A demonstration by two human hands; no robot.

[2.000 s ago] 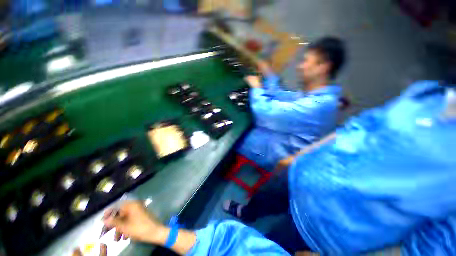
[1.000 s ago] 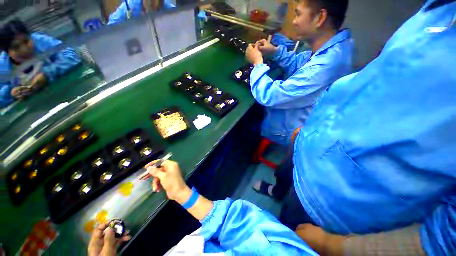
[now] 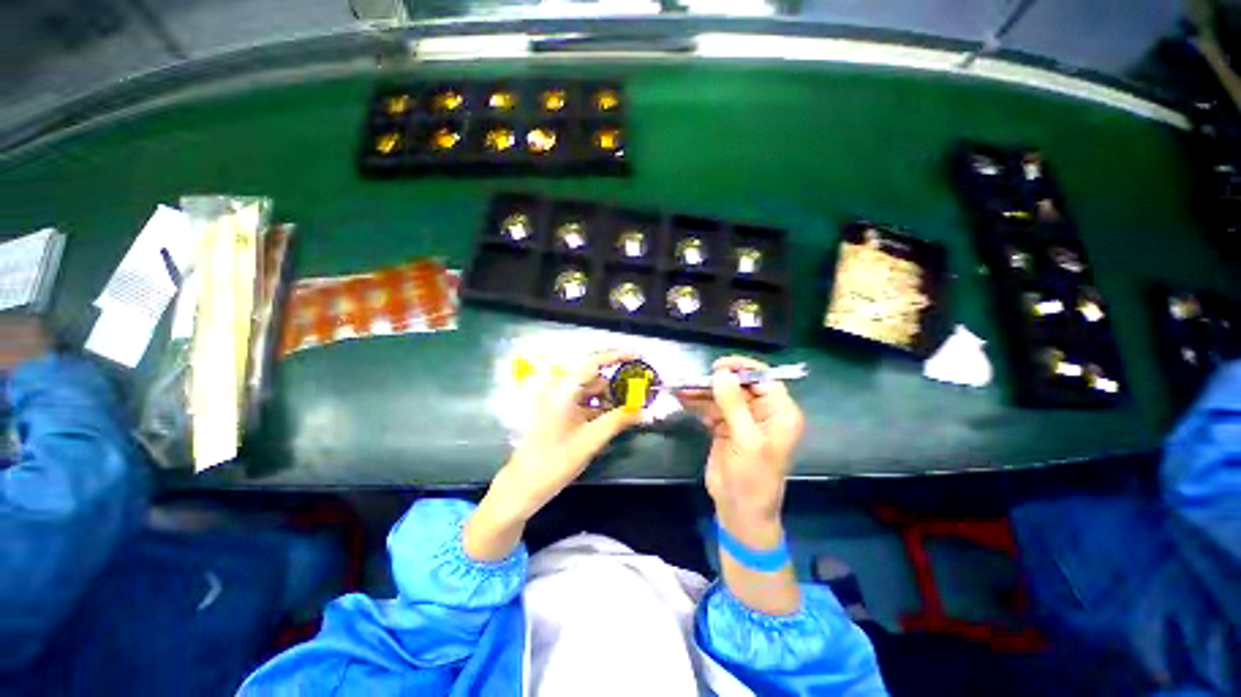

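Observation:
My left hand [image 3: 565, 430] holds a round dark module [image 3: 634, 387] between its fingertips, with a yellow piece on its face. My right hand [image 3: 751, 433] holds pale tweezers [image 3: 757, 373] level, their tip at the module's right edge. Both hands are over a white backing sheet [image 3: 531, 351] with yellow spots on its left part. Behind it lies a black component tray [image 3: 653, 319] with round modules; its front left pocket is empty.
Behind is a tray with yellow-centred discs [image 3: 495, 158]. Right are a box of beige bits [image 3: 882, 290], a white scrap [image 3: 961, 357] and another tray [image 3: 1008, 279]. Left are an orange sheet [image 3: 368, 305], a bag with strips [image 3: 225, 327] and paper [image 3: 136, 289]. People in blue sit both sides.
The view has swung left and down to face the bench. My hands have come together; the module now shows a yellow piece and the tweezers reach its edge.

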